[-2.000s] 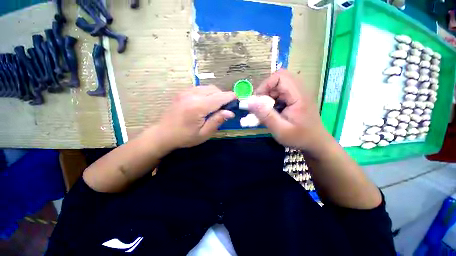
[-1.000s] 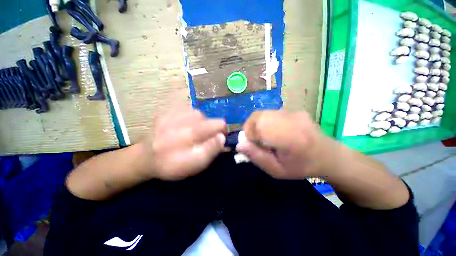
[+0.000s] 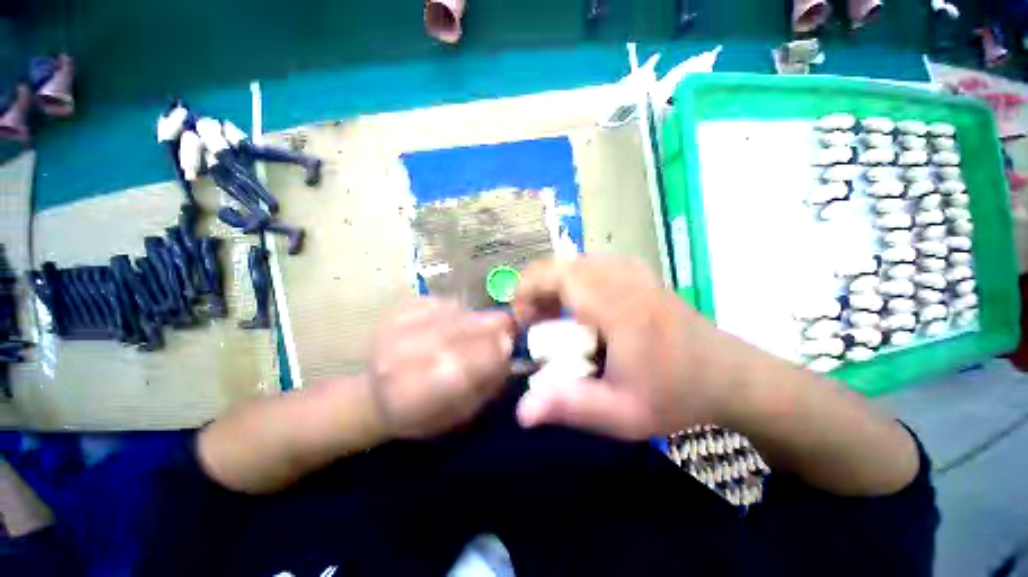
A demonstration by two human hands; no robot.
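Observation:
My left hand [image 3: 440, 366] is closed around a dark leg part, which is mostly hidden by the fingers. My right hand [image 3: 620, 344] holds a cream body part [image 3: 560, 342] with a second cream piece just below it. The dark part meets the cream part between my two hands, in front of my lap; blur hides how they join. A small bright-green glue cap [image 3: 503, 283] sits on the brown cardboard patch [image 3: 462, 237], just beyond my fingers.
Dark leg parts [image 3: 124, 295] lie in a row at left. Joined leg assemblies [image 3: 231, 169] lie above them. The green tray [image 3: 693, 225] with rows of cream parts is at right. The dark-green belt [image 3: 338, 56] carries reddish-brown pieces. A lower crate of parts [image 3: 721, 460] shows below the bench edge.
The view has tilted up, so the belt and joined assemblies show. Both hands stay together on the parts; the right hand has turned and the cream pieces show more clearly.

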